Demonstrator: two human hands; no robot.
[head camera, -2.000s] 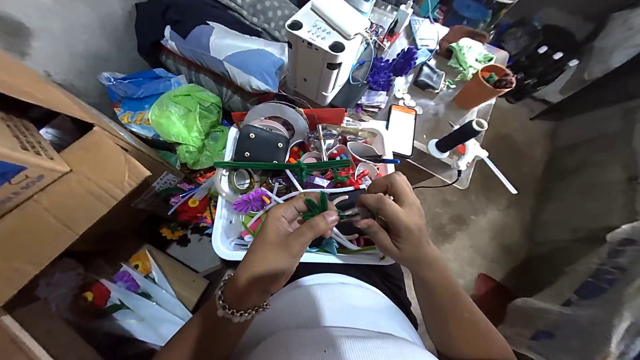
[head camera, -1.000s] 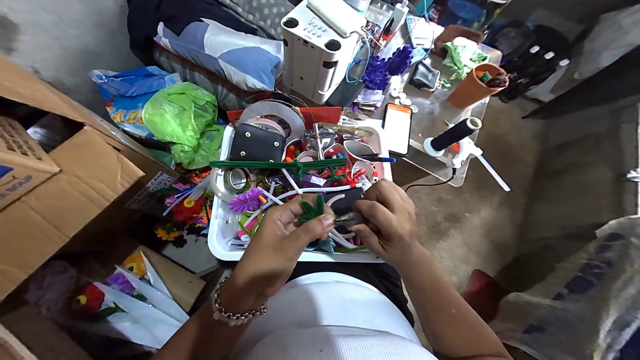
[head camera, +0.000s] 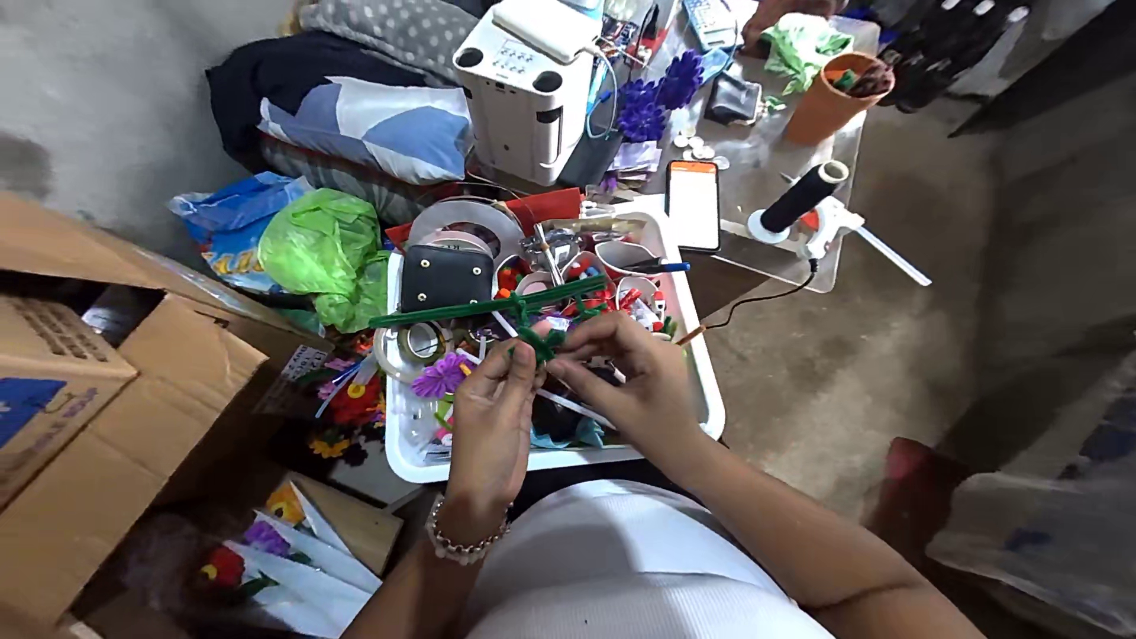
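Over a white plastic basket (head camera: 714, 399) of craft supplies, my left hand (head camera: 493, 417) pinches a small green fuzzy pipe-cleaner piece (head camera: 541, 342) between thumb and fingers. The fingertips of my right hand (head camera: 626, 377) meet the same piece from the right; whether they grip it is hard to tell. Long green pipe cleaners (head camera: 461, 311) lie across the basket just beyond my hands. A purple pipe-cleaner flower (head camera: 441, 376) rests near my left hand, and a black pouch (head camera: 446, 278) lies at the basket's back left.
Cardboard boxes (head camera: 169, 382) stand at left, with wrapped flower bouquets (head camera: 302, 555) below. A green plastic bag (head camera: 324, 248) lies beside the basket. On the clear-topped table are a phone (head camera: 693, 206), a white glue gun (head camera: 825, 222) with its cord, a black thread spool (head camera: 805, 197) and an orange pot (head camera: 834, 102).
My hands have shifted slightly, with the right fingers now more extended and spread around the green piece. The green piece is still between my hands.
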